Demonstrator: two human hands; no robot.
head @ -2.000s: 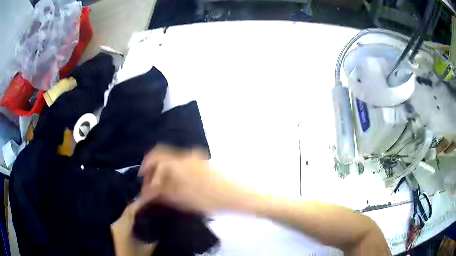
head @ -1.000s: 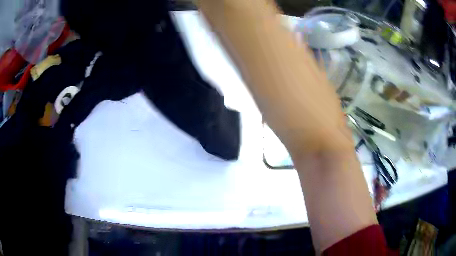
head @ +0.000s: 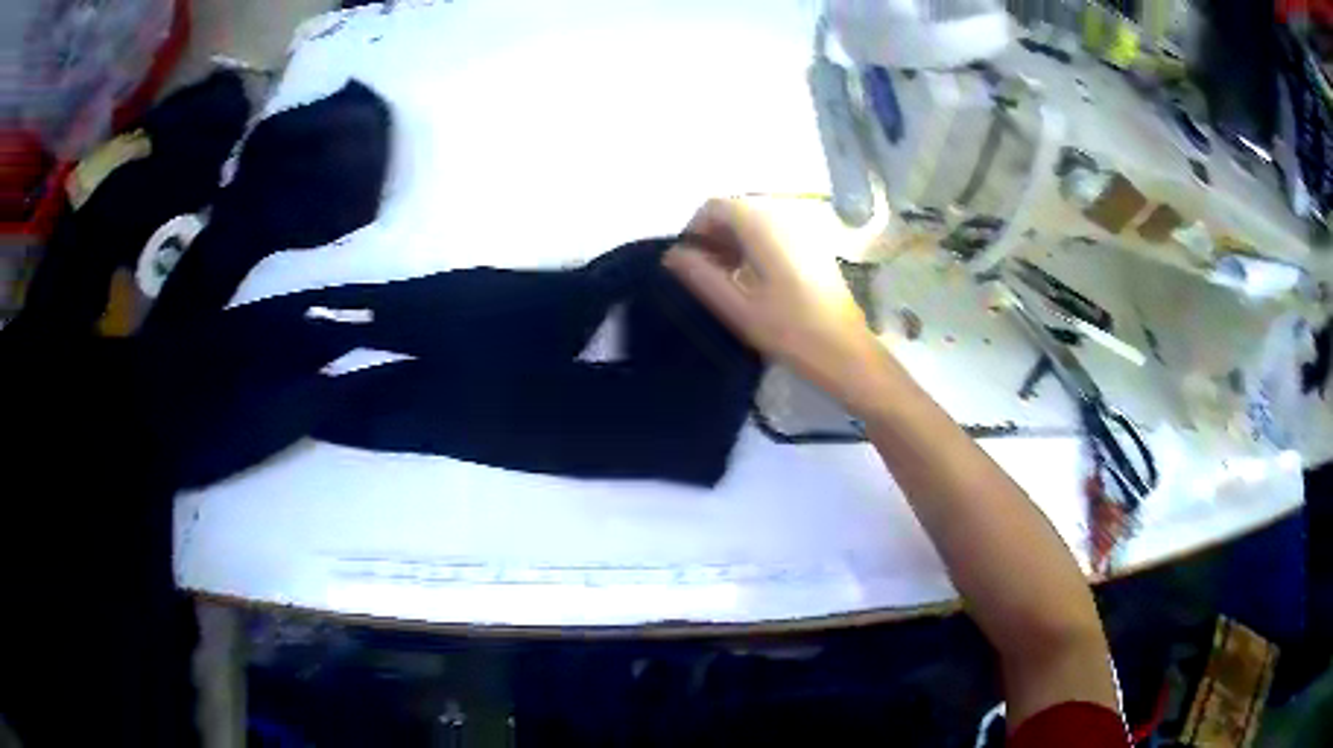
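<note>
A black garment piece (head: 556, 409) lies spread across the white table (head: 585, 117), with its left part joining a large dark mass at the left. My right hand (head: 753, 285) is at the garment's upper right end, with fingers and thumb closed on its edge. Small white gaps show within the cloth. My left hand is not in view.
The sewing machine (head: 958, 132) stands at the right. Black-handled shears (head: 1118, 446) with a red rag lie right of my forearm. A white tape roll (head: 170, 254) is by the black pile at the left. A red basket (head: 29, 183) is at the far left.
My right arm has come back from the top of the picture to the table's middle right. The garment piece now stretches rightward across the table. My left hand, seen two seconds ago, is out of view.
</note>
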